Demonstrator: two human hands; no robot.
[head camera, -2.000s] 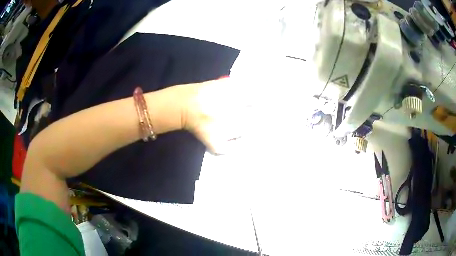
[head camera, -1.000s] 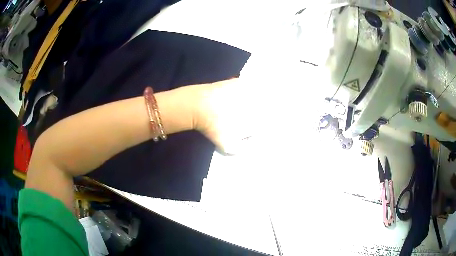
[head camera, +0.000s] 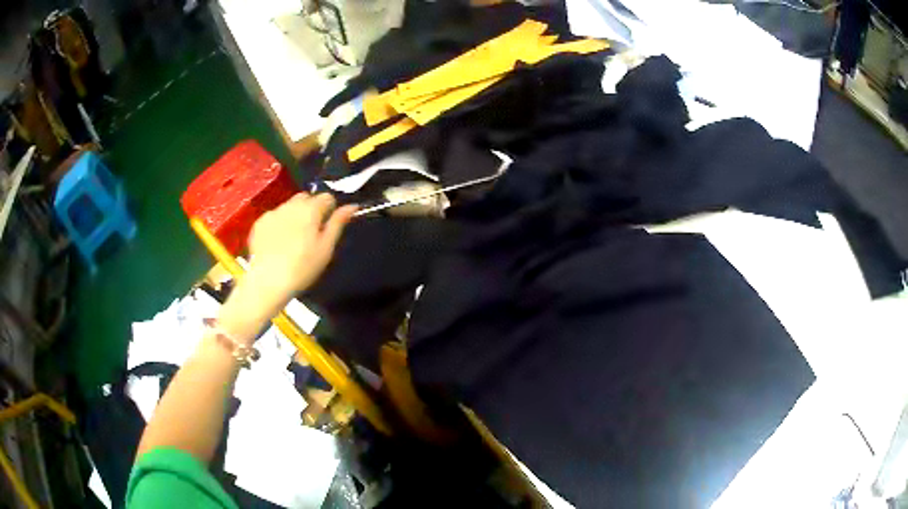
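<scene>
My left hand (head camera: 294, 237), with a bracelet and green sleeve, is at the left of the table. Its fingers are closed around one end of a thin silver metal rod (head camera: 438, 192), which points right over the dark cloth; the held end is hidden. A large navy-black garment panel (head camera: 617, 368) lies on the white table (head camera: 864, 343), right of my hand. A crumpled cut-piece pile (head camera: 567, 174) lies behind it. Flat yellow strips (head camera: 463, 80) lie on the pile. My right hand is not in view.
A red stool (head camera: 234, 189) stands beyond my left hand, and a blue stool (head camera: 95, 207) stands on the green floor (head camera: 159, 109). A yellow bar (head camera: 324, 358) runs diagonally under my forearm. White papers or scraps (head camera: 279, 452) lie below left. Another white table (head camera: 289, 50) is behind.
The view has swung left, and the sewing machine and snips are out of view. My left hand has moved off the panel to the left pile, and the rod now shows in it.
</scene>
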